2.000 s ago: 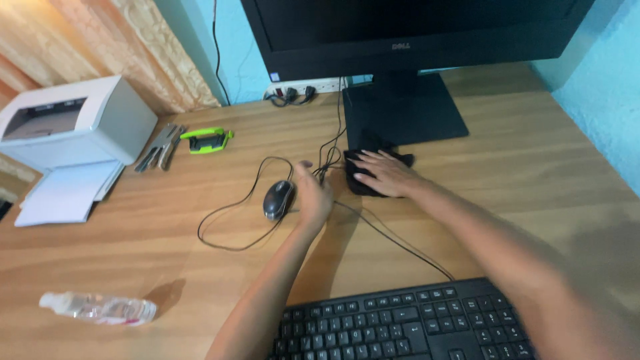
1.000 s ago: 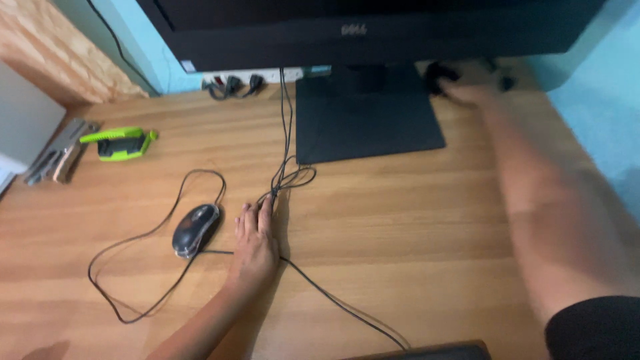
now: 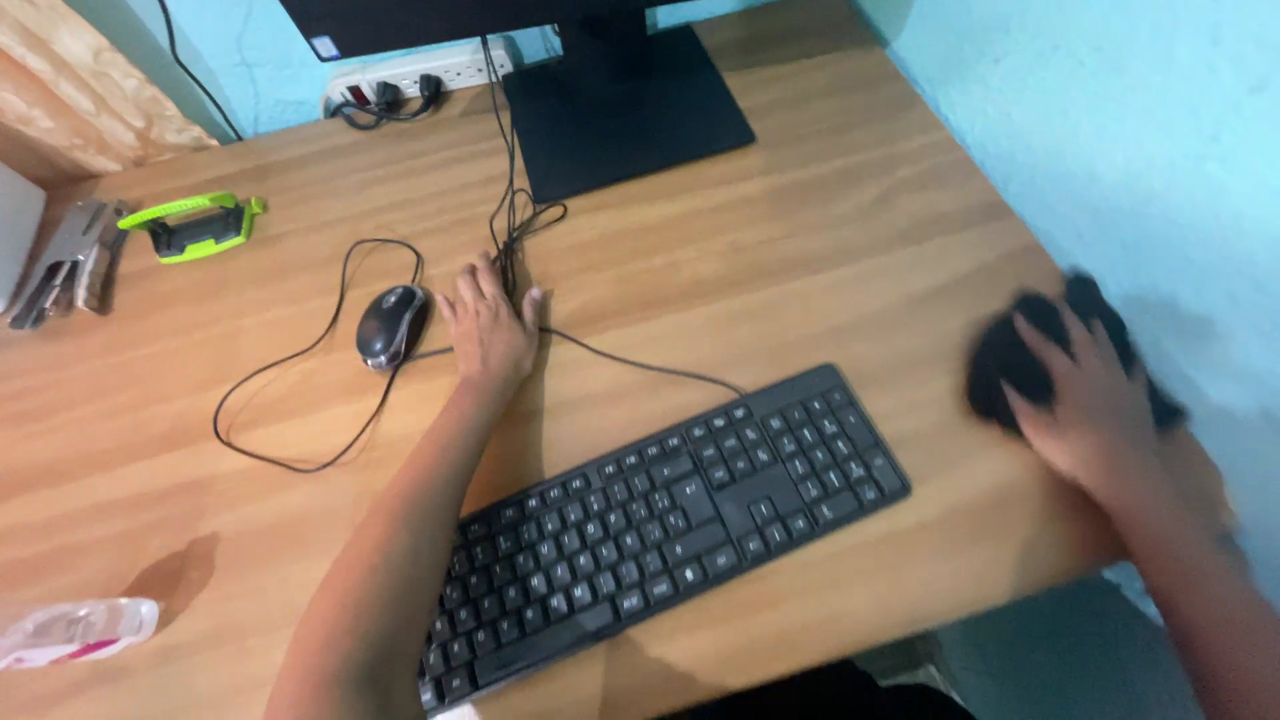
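My left hand [image 3: 490,325] rests on the wooden desk, fingers spread, against a bundle of black cables [image 3: 510,250]. Just left of it lies a black computer mouse [image 3: 392,325] with its cord looped on the desk. At the right edge of the desk my right hand [image 3: 1085,400], blurred, presses a bunched black cloth [image 3: 1020,365] to the surface; its fingers are bent over the cloth. Between my forearms lies a black keyboard [image 3: 670,530], its left end partly hidden by my left arm.
A monitor stand [image 3: 625,115] stands at the back, beside a power strip [image 3: 420,75] with plugs. A green hole punch [image 3: 195,225] and metal staplers [image 3: 75,260] lie back left, a clear plastic bottle [image 3: 80,630] front left. A blue wall [image 3: 1120,150] borders the right side.
My right hand has moved with the black cloth from beside the monitor stand, past its right side, to the desk's right edge. My left hand stays by the cables. The view has shifted.
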